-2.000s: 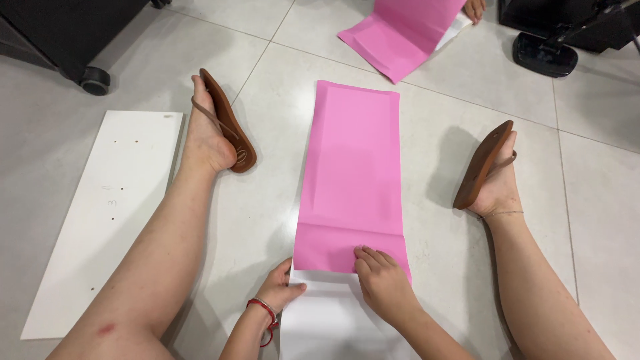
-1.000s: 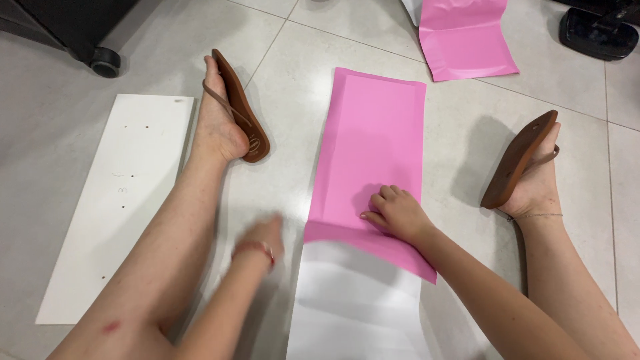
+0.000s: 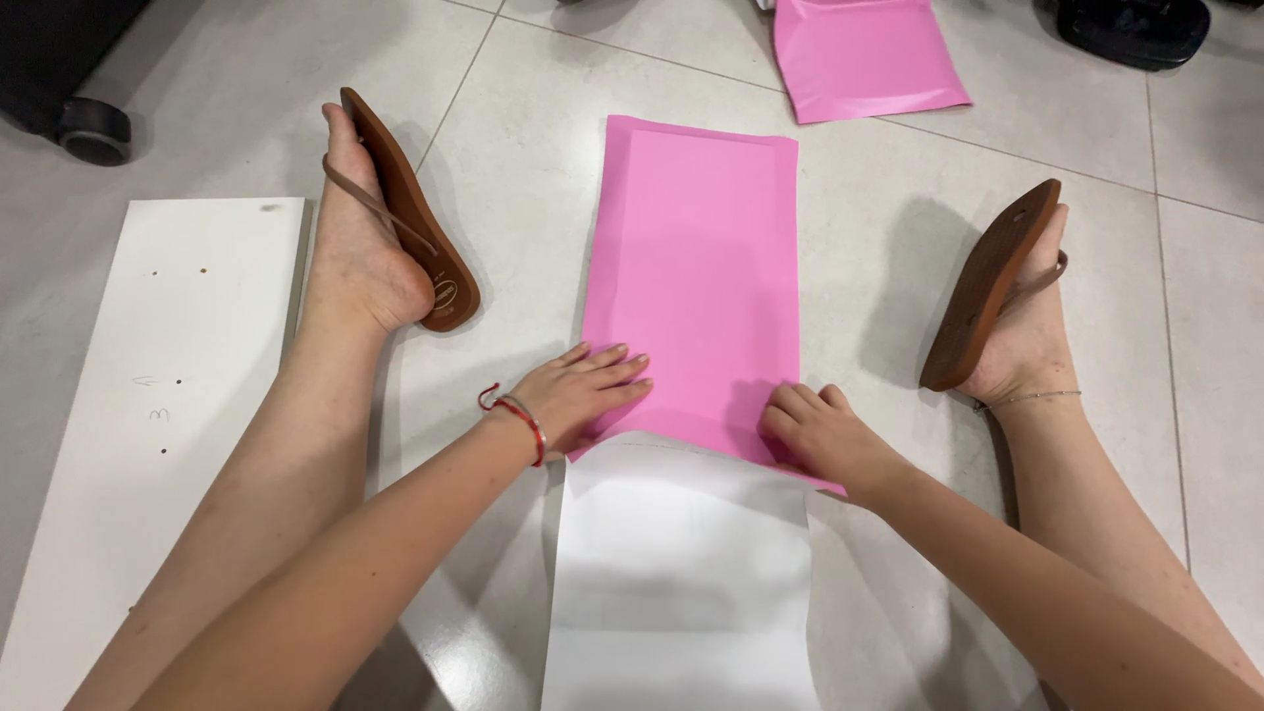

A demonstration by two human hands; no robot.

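Between my legs a long pink sheet (image 3: 696, 257) lies on the tiled floor, with a flat rectangular outline showing beneath it. Its white backing (image 3: 681, 563) is peeled back at the near end and stretches toward me. My left hand (image 3: 583, 395), with a red cord bracelet at the wrist, rests palm down on the sheet's near left corner, fingers apart. At the near right edge, my right hand (image 3: 815, 434) presses on the pink sheet with bent fingers. Whether those fingers pinch the sheet's edge is not clear.
A white board (image 3: 118, 346) with small holes and pencil marks lies left of my leg. My feet wear brown flip-flops (image 3: 410, 217). Another pink sheet (image 3: 869, 59) is at the top. A black caster wheel (image 3: 94, 128) stands top left, and a black object (image 3: 1131, 30) lies top right.
My left hand has moved onto the pink sheet's left side from beside it. My right hand has shifted from the middle of the sheet to its right edge. More white backing shows than two seconds ago.
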